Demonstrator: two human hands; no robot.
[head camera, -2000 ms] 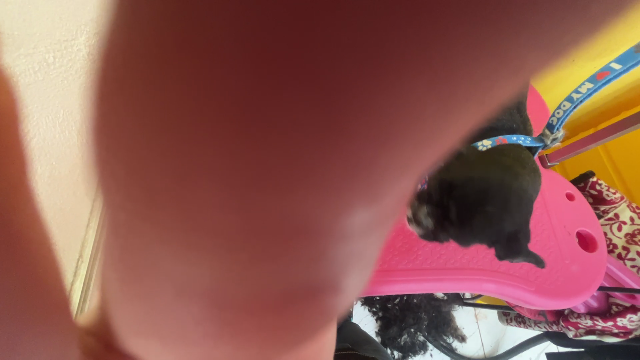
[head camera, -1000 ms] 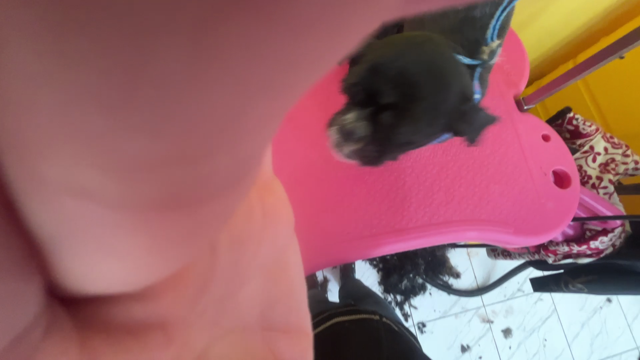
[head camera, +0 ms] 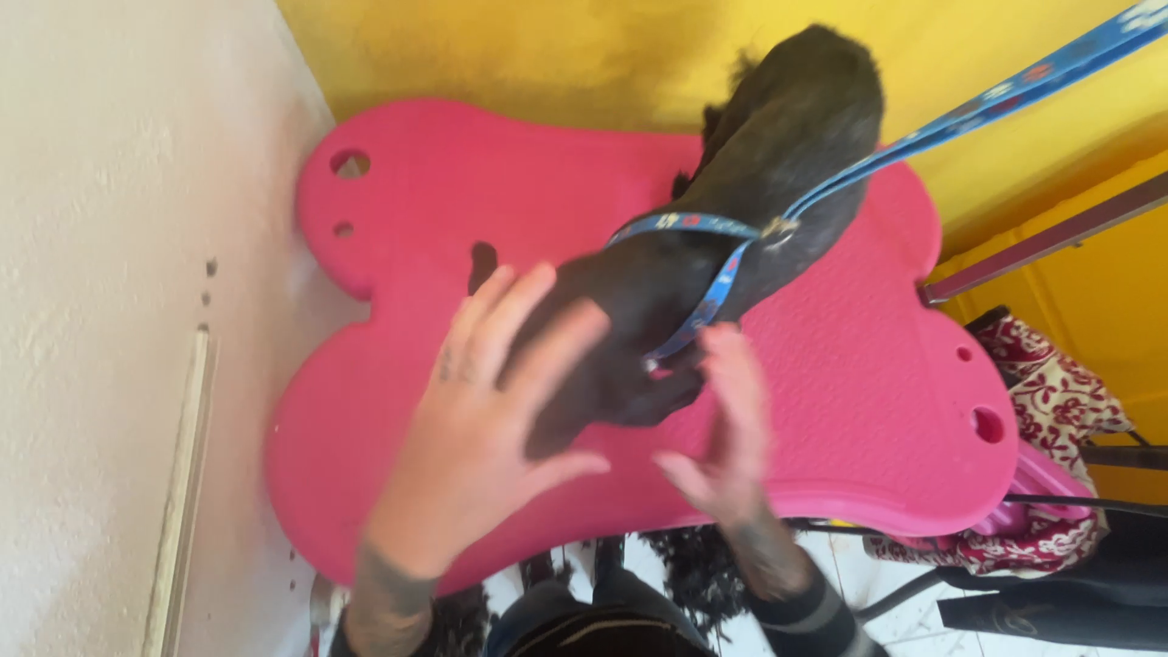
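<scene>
A black dog (head camera: pixel 785 173) stands on a pink bone-shaped grooming table (head camera: pixel 849 411), wearing a blue patterned harness (head camera: pixel 707 310) with a blue leash (head camera: pixel 995 105) clipped at its back and running up to the right. My left hand (head camera: pixel 484 420), blurred, is spread in front of the dog's head end at the near side and partly hides it. My right hand (head camera: pixel 730 429), fingers apart and turned inward, is beside the dog near the lower harness strap. Neither hand holds anything. Whether the fingertips touch the dog cannot be told.
A pale wall (head camera: pixel 100 274) borders the table on the left, a yellow wall (head camera: pixel 547 55) behind. A metal bar (head camera: pixel 1049 239) rises at the right, above a red-and-white floral cloth (head camera: pixel 1058 392). Clumps of black hair (head camera: pixel 698 570) lie on the tiled floor below.
My hands, earlier large and blurred close to the camera, are now lower, over the table's near side. The view has shifted widely, showing the whole table.
</scene>
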